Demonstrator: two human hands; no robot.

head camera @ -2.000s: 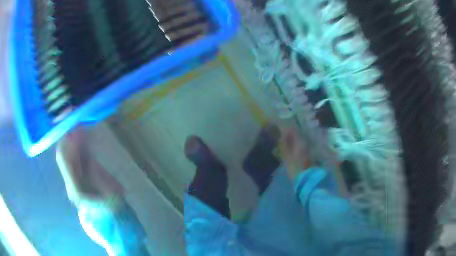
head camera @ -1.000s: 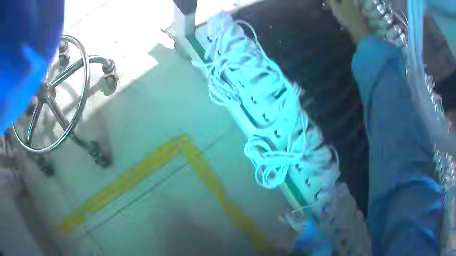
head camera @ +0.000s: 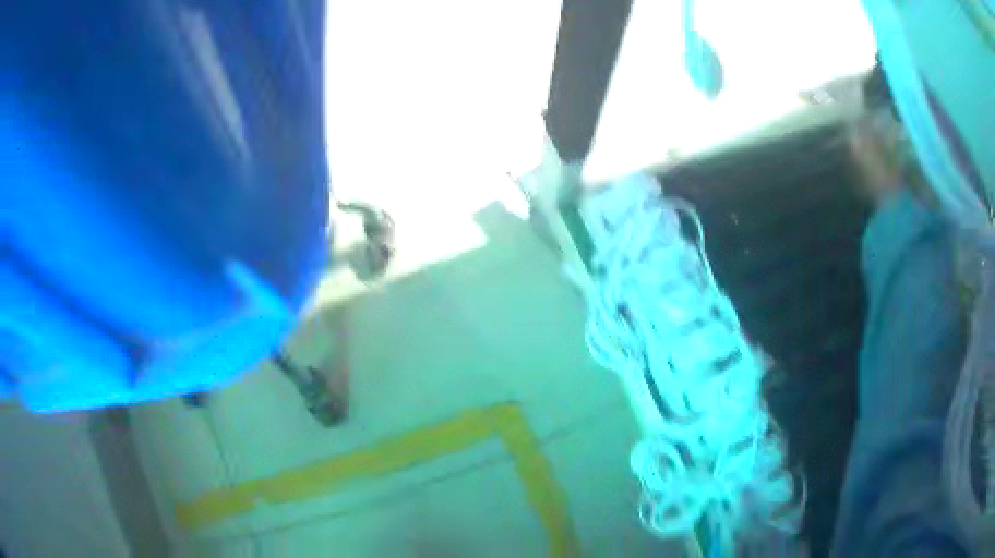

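The charging rack shelf (head camera: 786,251) runs down the right side, with dark ribbed slots. White cables (head camera: 709,360) lie looped over the white blocks along its edge. My right hand (head camera: 875,158) is small and blurred at the far upper right of the shelf, reaching in with a blue sleeve (head camera: 911,381). Its fingers and anything in them cannot be made out. The blue tray (head camera: 164,196) fills the upper left, close to the camera, and only its outer side shows. My left hand is not in view.
A dark rack post (head camera: 587,76) rises at the top centre. Chair castors (head camera: 316,392) stand on the pale floor beside the tray. A yellow line (head camera: 360,463) marks the floor. A pale upper tier with cords (head camera: 927,120) hangs at the upper right.
The view has shifted, so the rack edge and floor line sit lower and further right. The blue tray fills more of the left and covers most of the chair base. My right hand remains at the shelf.
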